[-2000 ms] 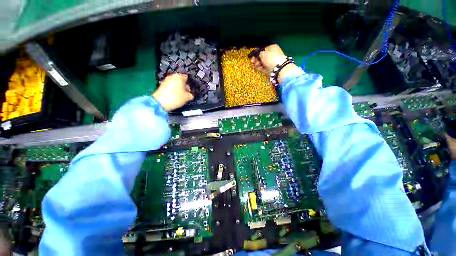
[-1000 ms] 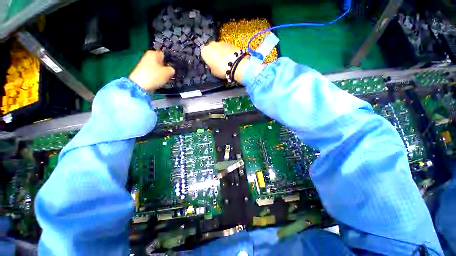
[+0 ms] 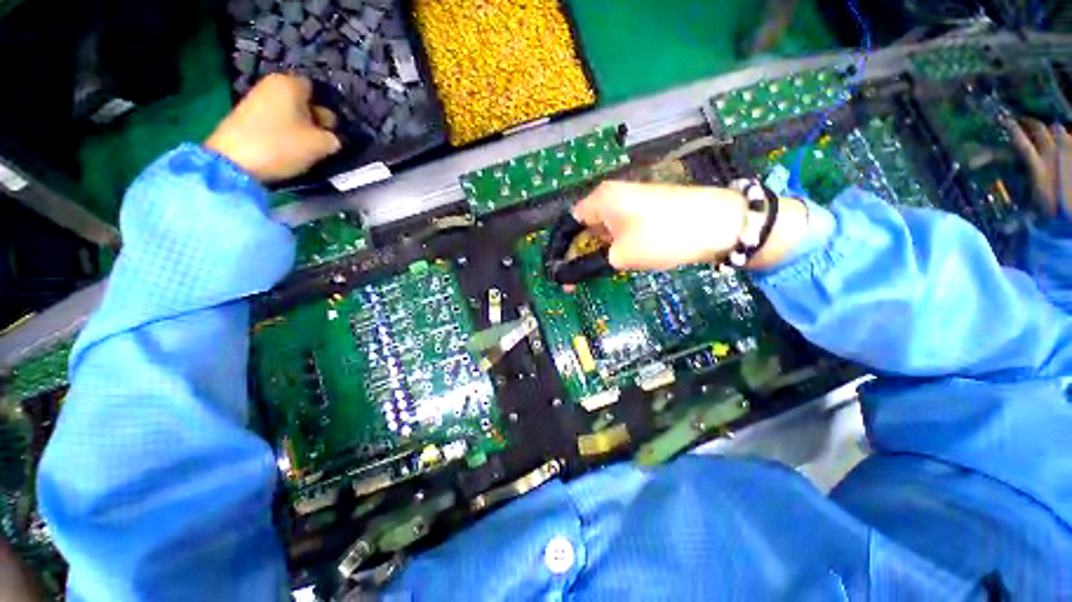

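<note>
My left hand [image 3: 276, 127] is at the front left of the grey parts bin [image 3: 356, 178], which is full of loose grey blocks. Its fingertips are hidden, so I cannot tell what it holds. My right hand [image 3: 605, 241], with black finger cots on thumb and finger, is over the upper left of the right main circuit board [image 3: 570, 366]. Its fingertips are bent close together; whether a small part is between them cannot be told. A second main circuit board [image 3: 335, 394] lies to the left in the same kind of black frame.
The yellow parts bin [image 3: 517, 129] stands right of the grey one. A metal rail [image 3: 411, 188] runs in front of the bins. Silver clips [image 3: 513, 339] sit on the black frame between the boards. Another person's hand [image 3: 1044, 159] is at the far right.
My right hand has moved from the bins down to the right board. My left hand stays by the grey bin. The view has shifted and tilted, with the bins now higher and further left.
</note>
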